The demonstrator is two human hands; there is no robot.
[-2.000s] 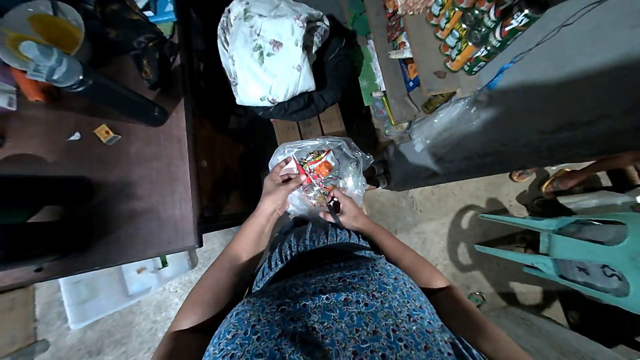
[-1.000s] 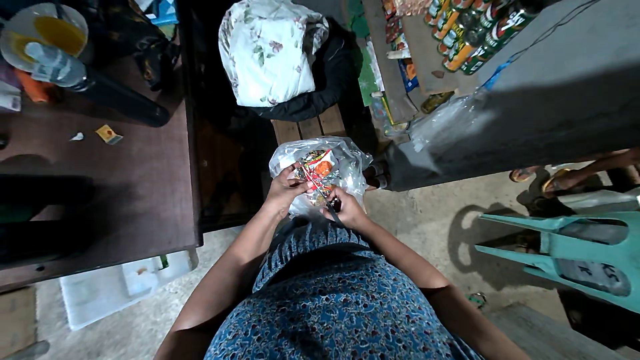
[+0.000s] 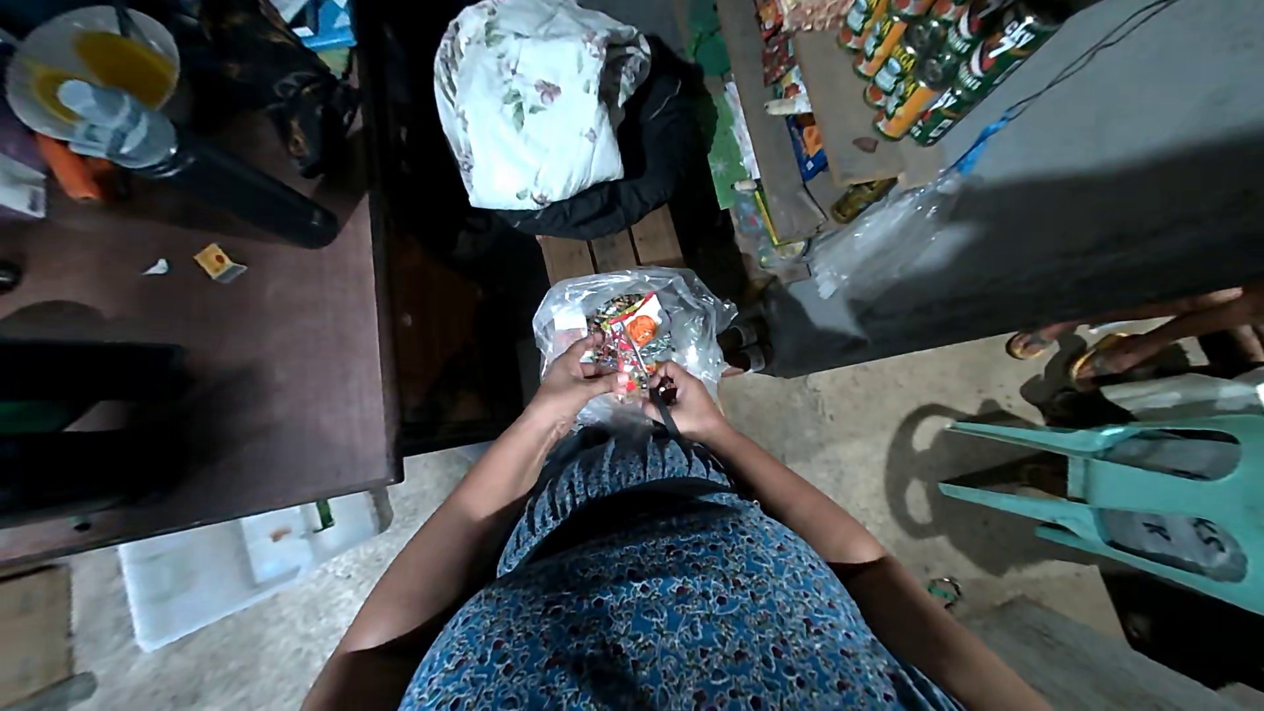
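A clear plastic bag (image 3: 691, 301) lies opened at my lap, with colourful small packets (image 3: 642, 329) in it. Over the bag, my left hand (image 3: 578, 378) pinches the edge of a red and white printed packet. My right hand (image 3: 689, 403) is closed around the dark handles of scissors (image 3: 664, 392), whose thin metal blades point up at the packets. Whether the blades are around the packet's edge cannot be told. Both hands are close together, the left one on the packet's left side.
A wooden bench (image 3: 612, 247) with a folded floral cloth (image 3: 543, 109) is ahead. On the left, a dark table (image 3: 296, 346) bears a bowl and a bottle. Drink cans (image 3: 918, 69) stand on a ledge at right. A green plastic chair (image 3: 1136, 484) and another person's feet (image 3: 1096, 360) are at right.
The red and white packet in my left hand has shifted and turned a little over the bag. My right hand stays at nearly the same place.
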